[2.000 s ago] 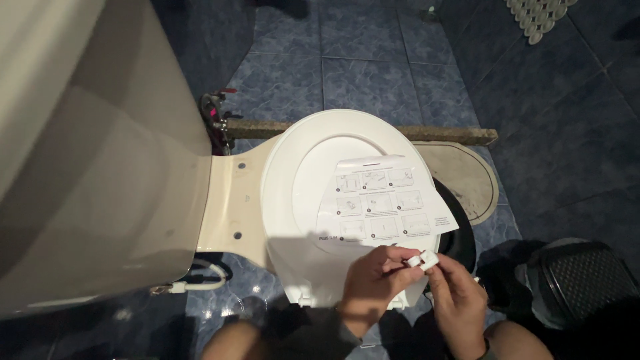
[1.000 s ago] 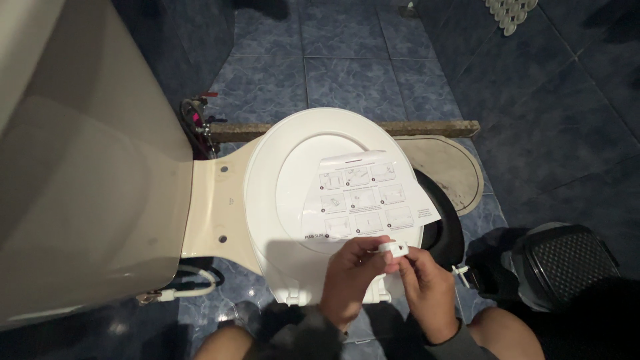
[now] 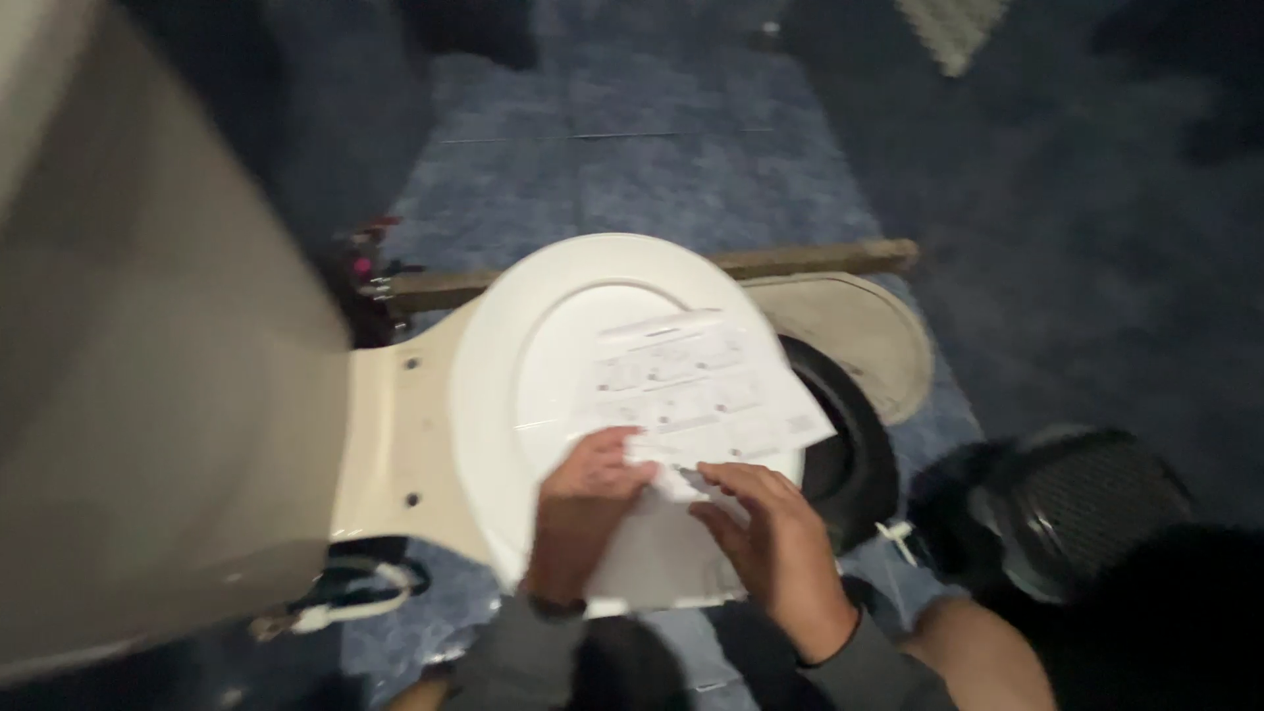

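Note:
A white toilet seat with its lid lies across the bowl of a cream toilet. On the lid rests a printed instruction sheet with small diagrams. Just over the sheet's near edge, my left hand grips a small white plastic part, blurred by motion. My right hand is at the right side of that part, thumb and fingers bent round its end; whether it grips the part is hard to tell. Two bolt holes show in the toilet's rear deck.
The toilet tank fills the left side, with a white hose beneath it. Beyond the bowl lie a narrow ledge and a beige oval piece. A black ring-shaped object sits right of the lid, and a dark textured bin stands farther right.
The hands have moved a little apart around the white part, and the right hand's fingers have spread more. The sheet still lies on the lid.

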